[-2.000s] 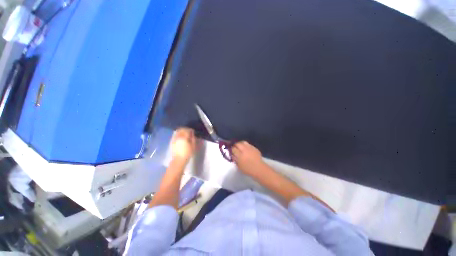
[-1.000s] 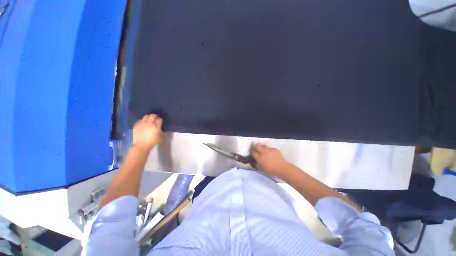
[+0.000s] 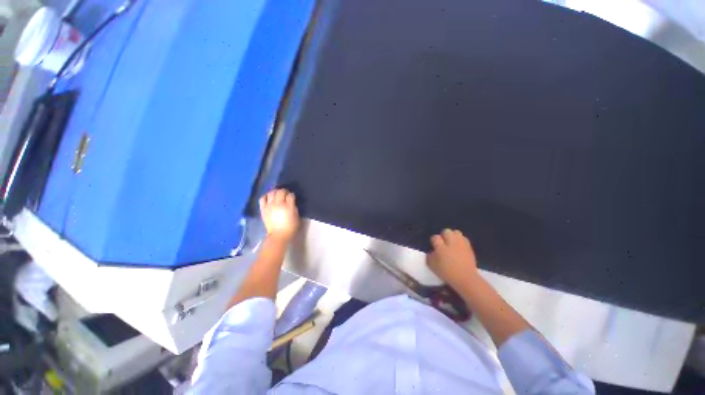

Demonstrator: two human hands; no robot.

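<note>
The black fabric lies flat over the pale feed table, its near edge running straight across. My left hand is at the near left corner of the fabric beside the machine, fingers curled on the edge. My right hand is on the near edge further right, its fingertips bent at the cloth. The shears with dark red handles lie on the pale strip just in front of my right hand, blades pointing left and away, not held.
The blue machine hood stands at the left on a white base with latches. A dark gap lies between hood and cloth. A white container is at the far left. Rolls and a grey box are below the machine.
My right hand has let go of the shears, which now lie on the table, and is now at the fabric edge. My left hand stays at the corner. The view has turned.
</note>
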